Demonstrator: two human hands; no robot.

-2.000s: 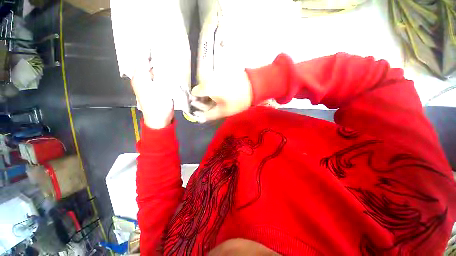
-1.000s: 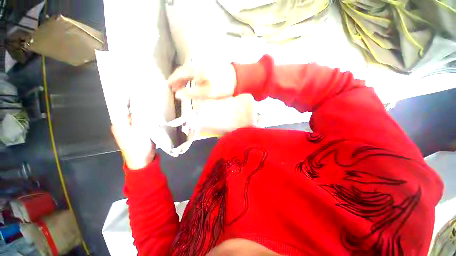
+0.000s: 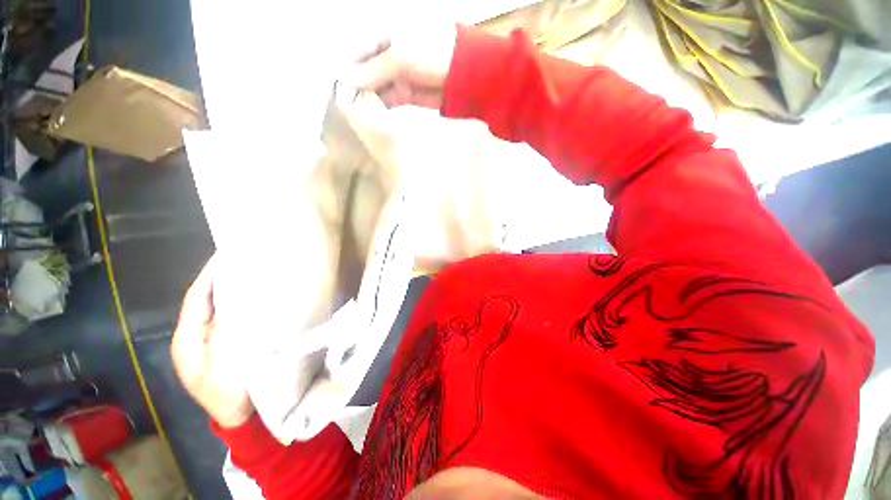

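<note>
A pale bag body point(image 3: 259, 244) hangs over the table's near left edge, its outer side washed out. Its mouth is open and shows a grey-beige lining point(image 3: 357, 210) inside. My left hand point(image 3: 203, 347) holds the bag from its outer left side near the lower end; the fingers are partly hidden behind it. My right hand point(image 3: 405, 76) is at the far end of the mouth, with its fingers on the edge. Glare hides the detail of its grip.
A white-topped table point(image 3: 557, 186) bears a heap of grey-olive pieces with yellow edges point(image 3: 747, 54) at the far right. A tan flat piece point(image 3: 127, 112) lies beyond the table's left edge. Red and tan bags point(image 3: 88, 432) are at the lower left.
The bag mouth has opened wider and its near end has moved towards me. My left hand has moved down and left; my right hand has moved away to the far end of the mouth.
</note>
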